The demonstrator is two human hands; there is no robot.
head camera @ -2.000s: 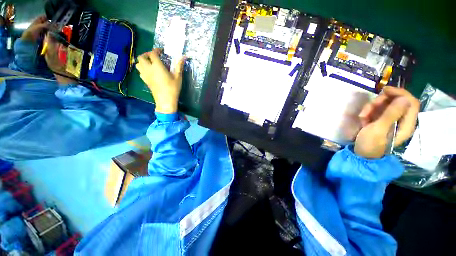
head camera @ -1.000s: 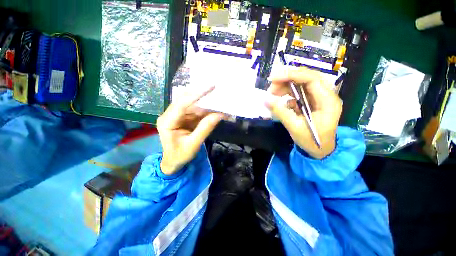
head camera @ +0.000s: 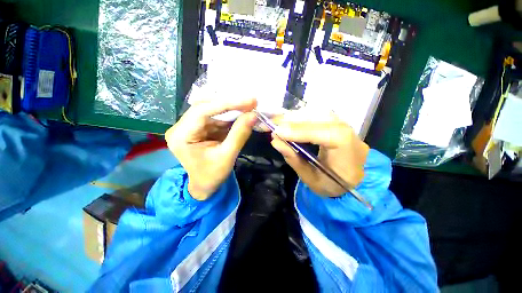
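Observation:
Two open tablet assemblies lie side by side, the left one (head camera: 246,68) and the right one (head camera: 337,86), each with a large white area and electronics at the far end. My left hand (head camera: 212,143) pinches a white adhesive sheet (head camera: 229,115) between thumb and index finger, over the near edge of the left tablet. My right hand (head camera: 323,149) holds thin tweezers (head camera: 317,163), their tip at the left fingertips by the sheet. The sheet is pale against the white area, so its outline is hard to see. Any small adhesive piece cannot be made out.
A crinkled clear bag (head camera: 137,63) lies left of the tablets on the green bench (head camera: 439,34). Another clear bag (head camera: 409,143) with white sheets lies at the right. Papers in a box are at the far right. A blue wired box (head camera: 46,68) stands at the far left.
The view has shifted right from the left bag to the tablets. My left hand has left that bag and taken the white sheet. The tweezers have swung in to the left fingertips.

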